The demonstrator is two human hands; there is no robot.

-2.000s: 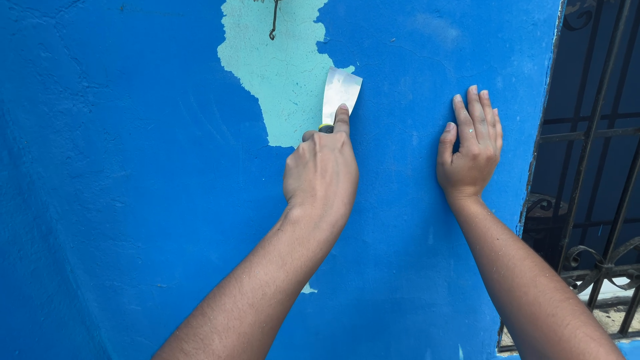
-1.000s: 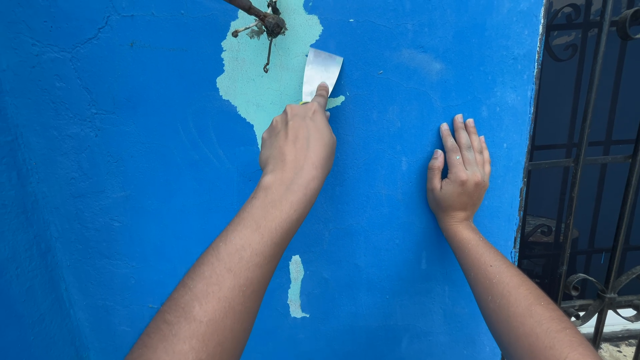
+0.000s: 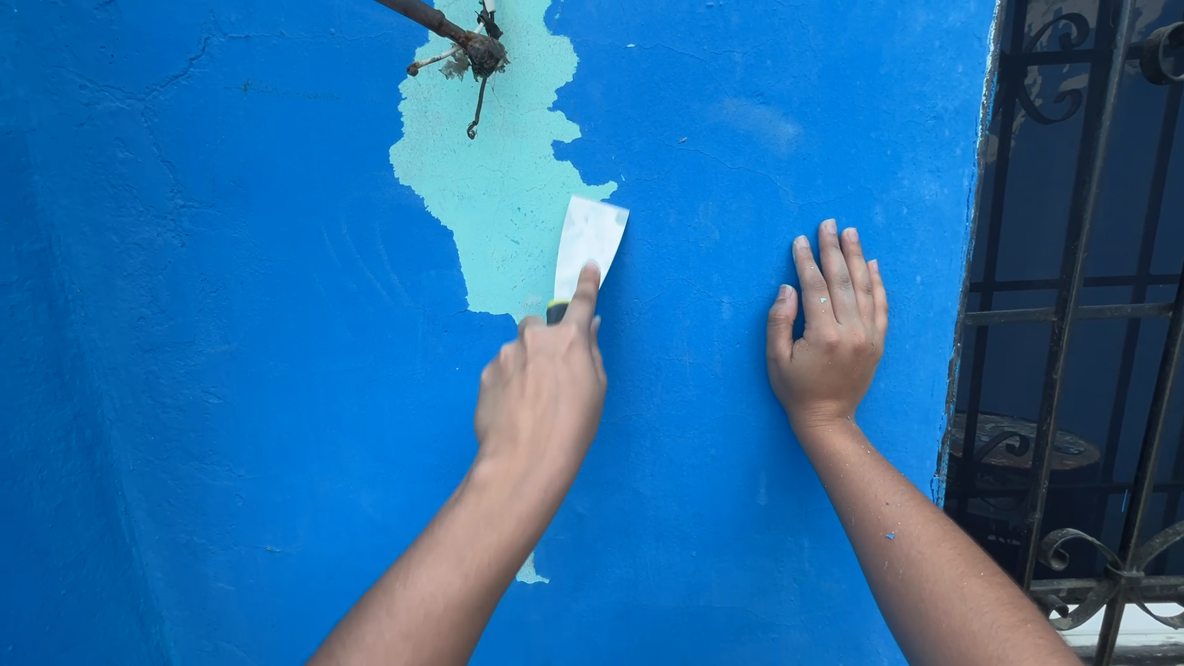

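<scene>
My left hand (image 3: 541, 388) is closed around the dark handle of a putty knife (image 3: 590, 239), its index finger laid along the metal blade. The blade points up and lies at the right edge of a bare turquoise patch (image 3: 499, 199) where blue paint is gone from the wall (image 3: 703, 444). Most of the handle is hidden in the hand. My right hand (image 3: 828, 328) rests palm-down against the blue wall to the right, fingers pointing up, holding nothing. Small paint flecks stick to that hand and forearm. A smaller turquoise spot (image 3: 531, 572) shows beside my left forearm.
A rusty metal rod (image 3: 425, 18) with thin hooked wires juts out over the top of the patch. At the right, past the chipped wall edge, stands a black wrought-iron window grille (image 3: 1064, 314) with scrolls. Fine cracks run through the paint at upper left.
The blade has shifted relative to the patch's right edge, still in my left hand. My right hand stays flat on the wall. The view has shifted somewhat.
</scene>
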